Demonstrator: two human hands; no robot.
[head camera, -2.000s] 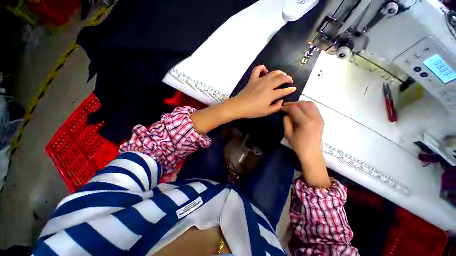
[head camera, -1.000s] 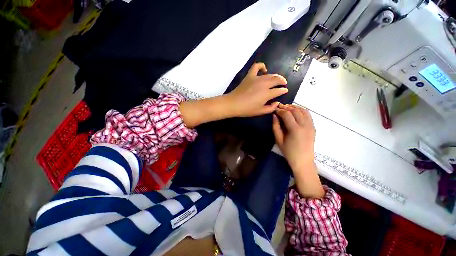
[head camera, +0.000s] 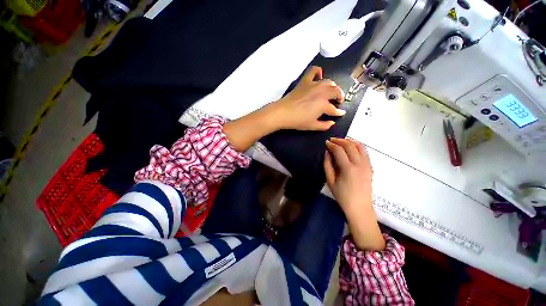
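Observation:
A dark fabric panel (head camera: 299, 149) lies on the white table, running from the presser foot (head camera: 354, 89) down over the front edge. My left hand (head camera: 311, 103) lies on it with fingers spread, its fingertips just in front of the presser foot. My right hand (head camera: 349, 170) is at the panel's right edge near the table front, fingertips on the edge. Whether they pinch the cloth is hard to tell. The white sewing machine (head camera: 473, 54) stands at the upper right with a lit blue screen.
Red-handled snips (head camera: 452, 146) lie right of the needle. A white lamp (head camera: 342, 39) is behind it. A large dark fabric heap (head camera: 155, 66) drapes over the table's left. A purple bundle (head camera: 530, 230) is at the right end. A red crate (head camera: 72, 191) stands at lower left.
My left hand has moved nearer the presser foot. My right hand has come apart from it and sits lower along the panel's edge. The whole view has shifted slightly.

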